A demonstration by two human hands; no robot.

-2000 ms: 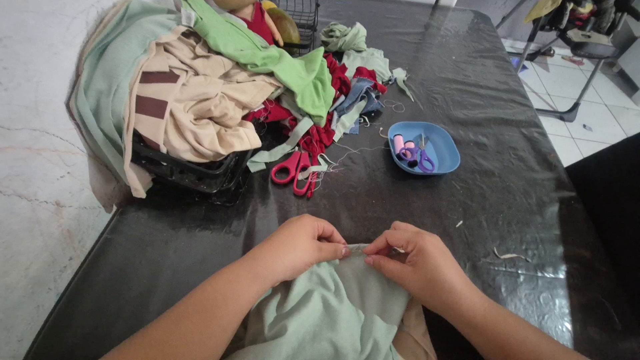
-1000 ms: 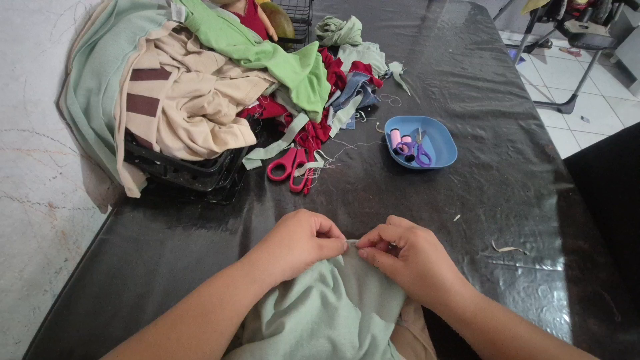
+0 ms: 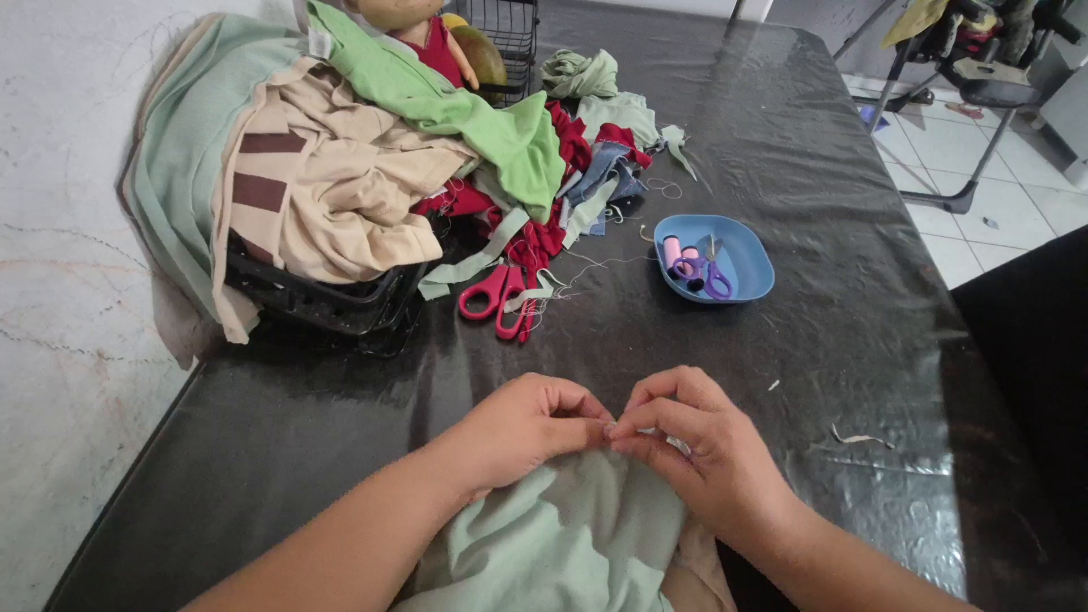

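Pale green fabric (image 3: 552,527) lies bunched at the near edge of the table, its upper edge raised between my hands. My left hand (image 3: 531,425) pinches that edge between thumb and fingers. Close against it, my right hand (image 3: 688,425) grips the same edge with thumb and fingertips. Whether a needle is between the fingertips cannot be told. Beyond the hands lie red-handled scissors (image 3: 493,302), partly under thread and scraps. A blue plastic bowl (image 3: 752,263) to the right holds pink thread spools (image 3: 672,251) and small purple-handled scissors (image 3: 718,279).
A black plastic basket (image 3: 327,302) heaped with beige and green cloth stands at the left by the wall. Red, denim and green fabric scraps (image 3: 586,170) spill beside it. A doll (image 3: 435,51) and a wire basket (image 3: 514,42) are behind. A black cover (image 3: 807,153) lies over the table.
My right hand's fingers have shifted at the fabric edge, now bunched closer to my left fingertips. My left hand keeps its pinch.
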